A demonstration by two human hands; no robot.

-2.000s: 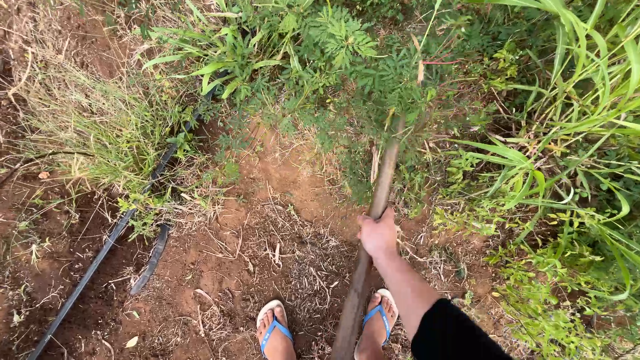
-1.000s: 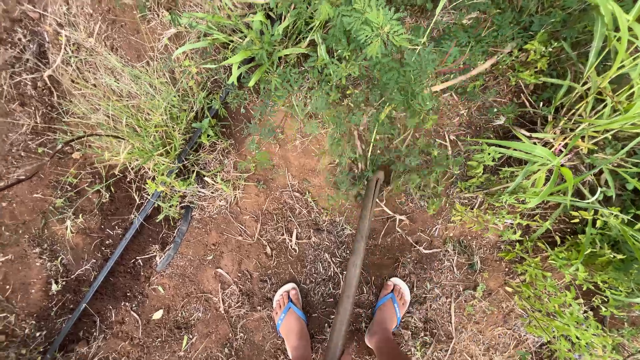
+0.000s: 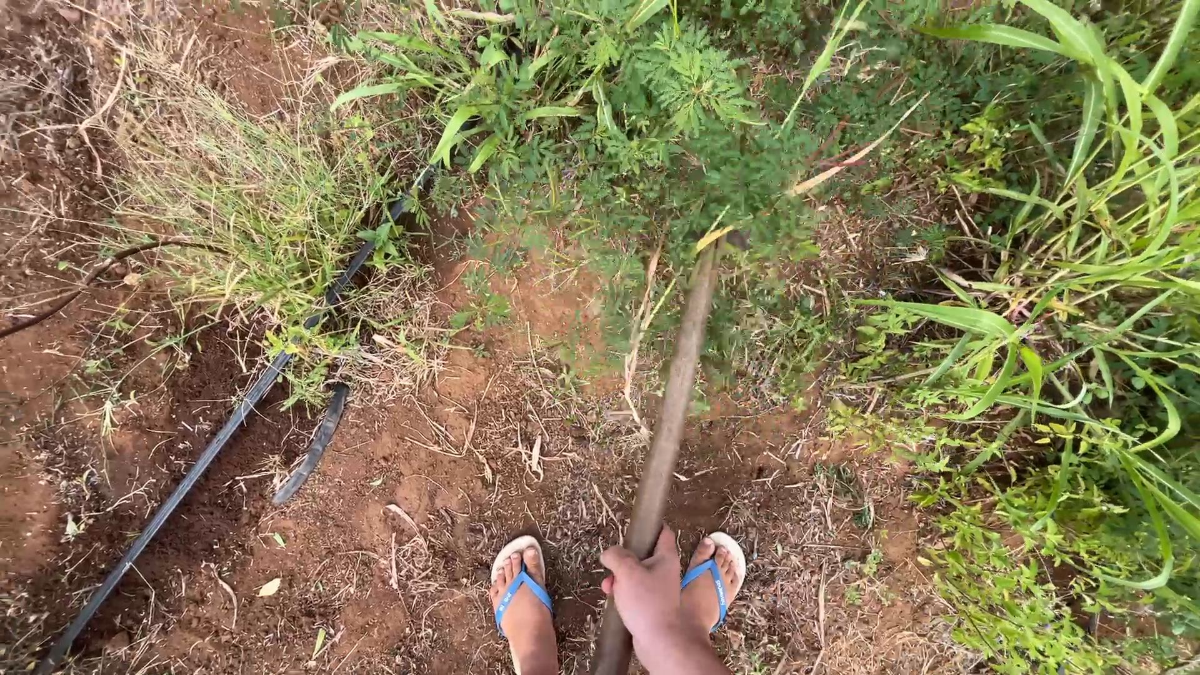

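Note:
My right hand (image 3: 649,583) is wrapped around a long wooden handle (image 3: 677,384) at the bottom centre, between my two feet. The handle slants up and slightly right, away from me. Its far end reaches the leafy green weeds (image 3: 694,141); a small dark part shows there, mostly hidden by leaves, so the kind of tool cannot be told. A yellow leaf blade (image 3: 714,238) lies across that end. My left hand is out of view.
A black hose (image 3: 220,441) runs diagonally over red soil on the left, with a short black strip (image 3: 314,445) beside it. Tall grass (image 3: 1003,328) crowds the right side. My feet, in blue-strapped flip-flops (image 3: 523,592), stand on soil strewn with dry stalks.
My right hand was on the handle two seconds ago, was out of view one second ago, and now grips it near the bottom edge. The handle's far end has moved farther into the weeds since one second ago.

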